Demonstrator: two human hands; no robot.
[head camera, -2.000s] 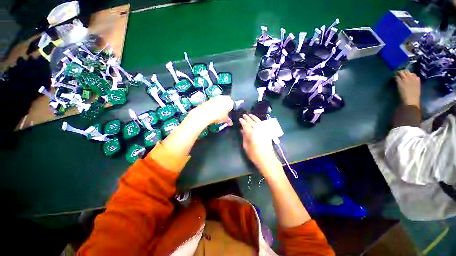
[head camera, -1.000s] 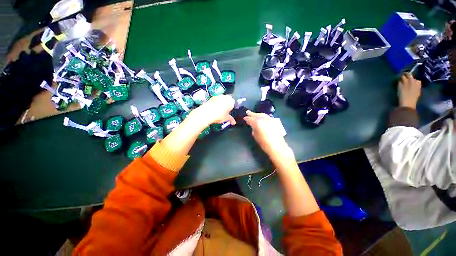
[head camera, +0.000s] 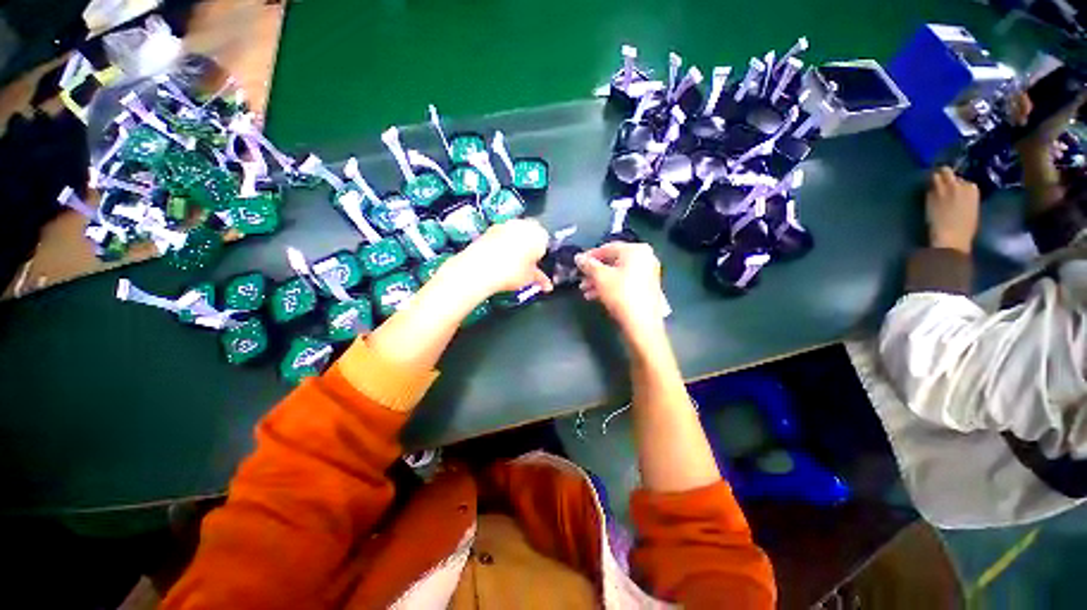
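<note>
My left hand (head camera: 515, 253) is closed around the left side of a small black unit (head camera: 564, 267) with a white lead standing up. My right hand (head camera: 617, 272) has its fingertips at the unit's right side; whether they grip it or a small part is too blurred to tell. Open housings with green boards (head camera: 395, 292) stand grouped left of my hands, partly hidden by my left forearm. Closed black units (head camera: 708, 167) with white leads cluster to the right. A white block, partly hidden, lies under my right hand.
Loose circuit boards (head camera: 179, 179) and a clear plastic bag (head camera: 149, 54) lie on the tan board (head camera: 244, 48) at left. A small parts tray (head camera: 856, 98) and blue box (head camera: 942, 101) stand at far right, beside another person's hand (head camera: 952, 212). A blue stool (head camera: 775, 447) is below the bench.
My right hand has lifted off the bench beside the white block and moved to the black unit, fingertips pinched closer. My left hand stays at the unit. The view has shifted slightly.
</note>
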